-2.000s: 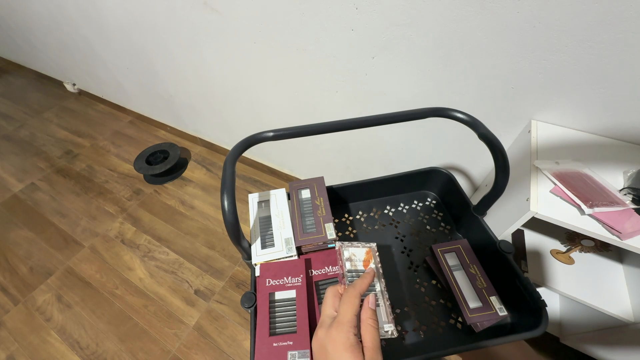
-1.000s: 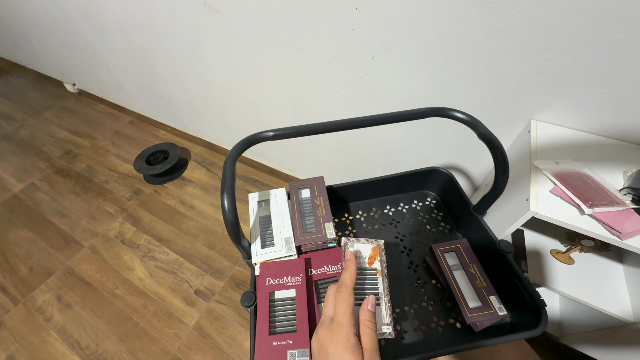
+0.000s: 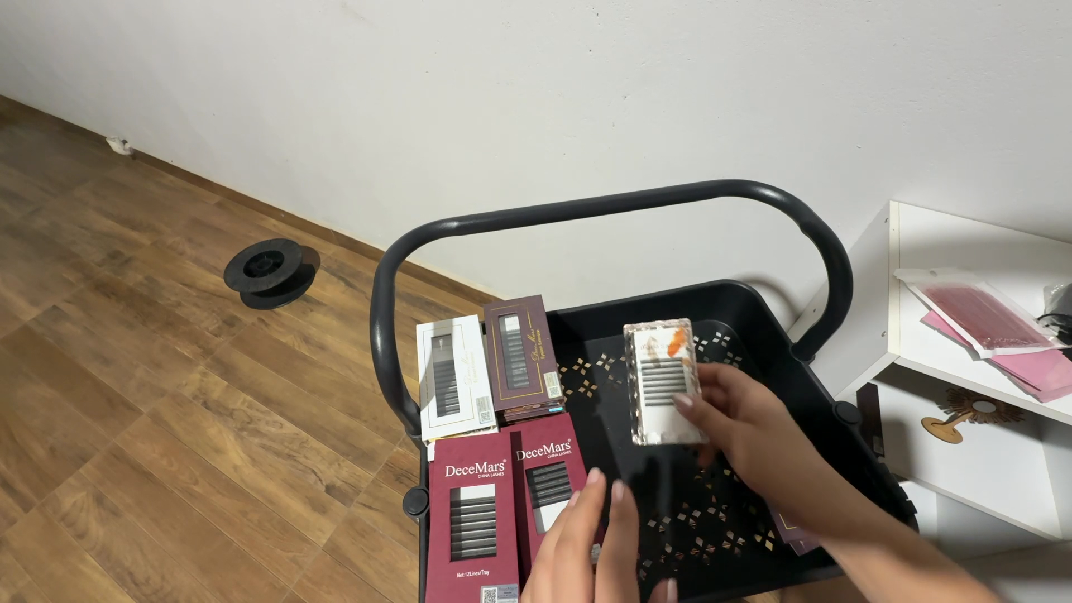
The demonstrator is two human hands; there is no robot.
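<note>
My right hand (image 3: 745, 427) holds a clear case of eyelash extensions (image 3: 663, 381) by its right edge, above the black plastic basket tray (image 3: 712, 293) of a cart. My left hand (image 3: 586, 544) is at the bottom, fingers apart, over the lower part of a maroon lash box (image 3: 548, 477); whether it touches the box cannot be told. Another maroon lash box (image 3: 473, 519) lies to its left. Behind these, a white lash box (image 3: 456, 377) and a dark purple lash box (image 3: 521, 352) top stacks at the tray's left side. My right forearm mostly hides purple boxes (image 3: 791, 532) at the right.
The cart's black handle (image 3: 603, 205) arches over the tray, near the white wall. A black empty spool (image 3: 266, 272) lies on the wood-look floor at left. At right, a white shelf unit (image 3: 892, 293) holds pink packets (image 3: 988, 314) above and a golden stand ornament (image 3: 950, 427) below.
My right hand has come in from the right and now holds the clear lash case, raised from beside the maroon boxes. My left hand has let go of it and moved down.
</note>
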